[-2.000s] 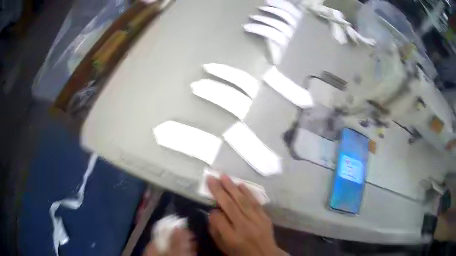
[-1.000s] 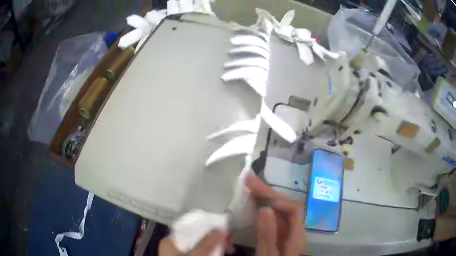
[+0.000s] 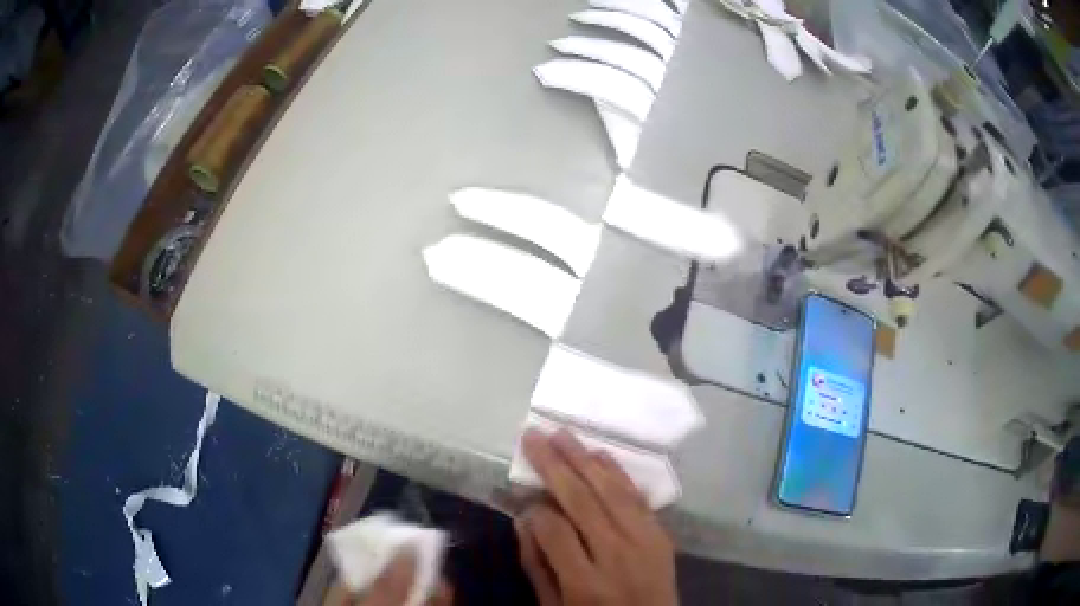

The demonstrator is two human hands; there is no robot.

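A chain of white pointed tabs (image 3: 503, 278) runs down the table, some points to the left, some to the right. My right hand (image 3: 598, 521) lies over the lowest tab (image 3: 645, 471) at the front edge, fingertips pressing on its left end; its thumb is hidden. Another tab (image 3: 616, 397) lies just above it, pointing right. My left hand (image 3: 397, 580), blurred and cut off by the bottom edge, holds a white wad of fabric (image 3: 381, 547) below the table edge. Any tool in my hands is hidden.
A lit smartphone (image 3: 827, 405) lies right of the tabs, by the sewing machine (image 3: 912, 178). A wooden tray with thread cones (image 3: 231, 136) and a plastic bag (image 3: 148, 130) are at left. A white strip (image 3: 178, 491) lies on the blue surface (image 3: 255, 509).
Since one second ago, the raised chain end is down flat on the table and my right hand is on its lowest tab. My left hand has moved left with the wad. The camera view has shifted.
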